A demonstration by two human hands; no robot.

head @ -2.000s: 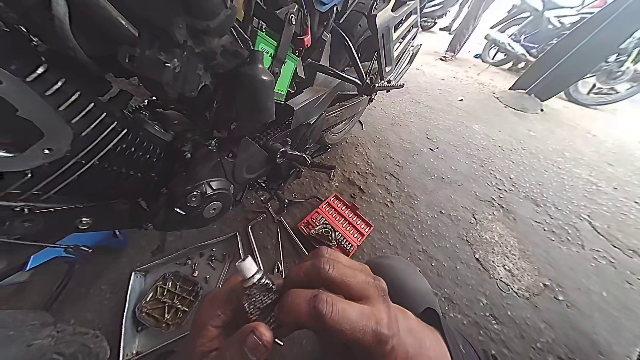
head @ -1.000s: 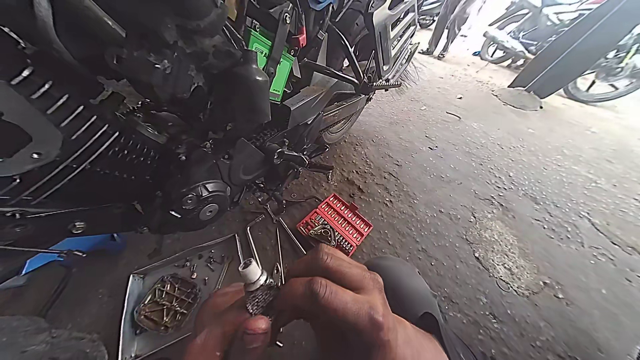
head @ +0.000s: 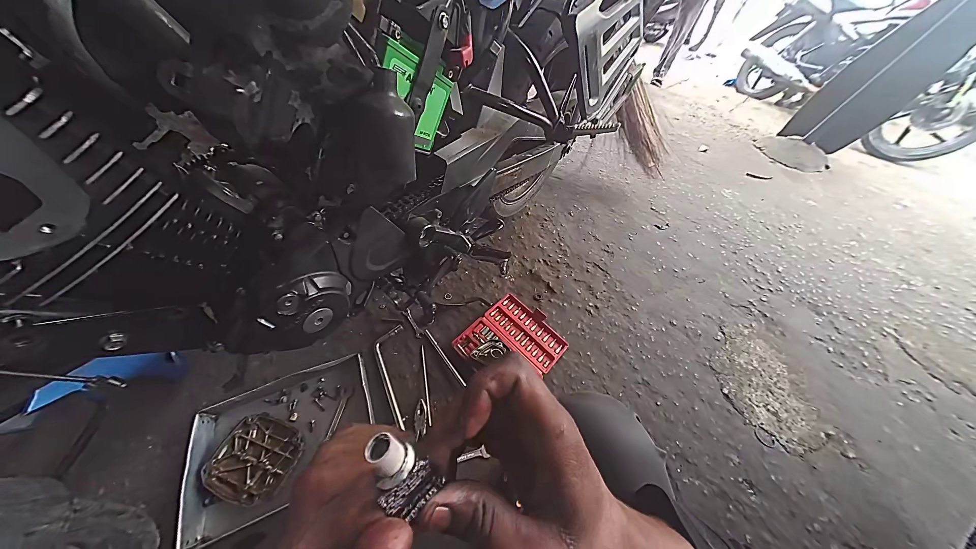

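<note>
Low in the view, my left hand is closed around a small dark, printed tube or bottle that has a white cap or nozzle pointing up toward the camera. My right hand is against the same container, its thumb on the right side and its fingers arched above. Left of my hands lies a metal tray holding a round ribbed metal cover with bolts on it and loose small bolts. The motorcycle engine is beyond my hands.
An opened red socket and bit case lies on the ground, beside long-handled metal tools. A green battery is in the motorcycle frame. A blue panel is at left, a dark post and parked motorcycle at upper right.
My right hand's fingers have lifted and arched away from the container. A bundle of broom-like bristles now shows behind the motorcycle.
</note>
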